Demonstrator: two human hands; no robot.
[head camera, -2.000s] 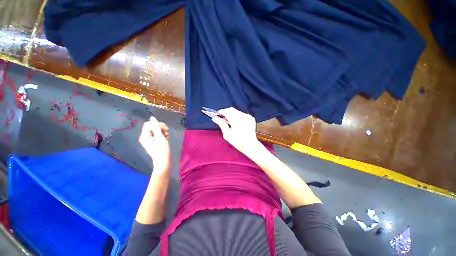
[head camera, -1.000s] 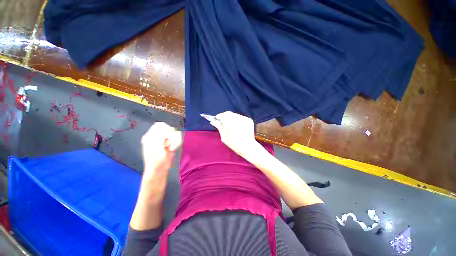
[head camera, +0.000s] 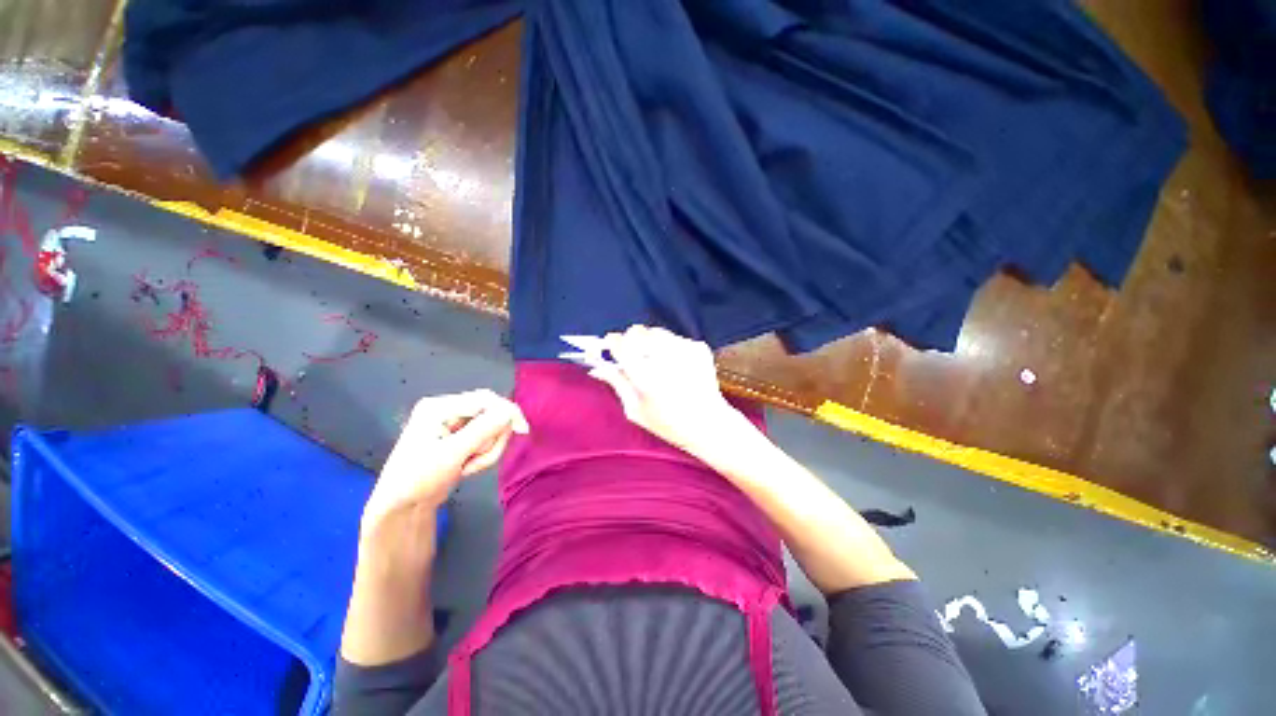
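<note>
Navy garments (head camera: 840, 168) lie spread on the brown table, their lower edge hanging at the table's front edge by my apron. My right hand (head camera: 669, 385) holds small silver thread snips (head camera: 581, 347) over the bottom hem, points to the left and apart. My left hand (head camera: 455, 445) is to the left of the hem, just beside the apron, with fingers curled and fingertips together. It does not touch the cloth. Whether a fine thread is between its fingertips cannot be seen.
The shiny brown table (head camera: 1078, 371) has yellow tape (head camera: 1008, 469) along its edge. Another navy piece (head camera: 280, 84) lies at the upper left. A blue plastic bin (head camera: 210, 532) stands at the lower left. Red thread scraps (head camera: 189, 322) and white scraps lie on the grey floor.
My left hand has moved down and towards the apron, its fist loosened into curled fingers. My right hand has shifted slightly down, and the snips' points now show apart.
</note>
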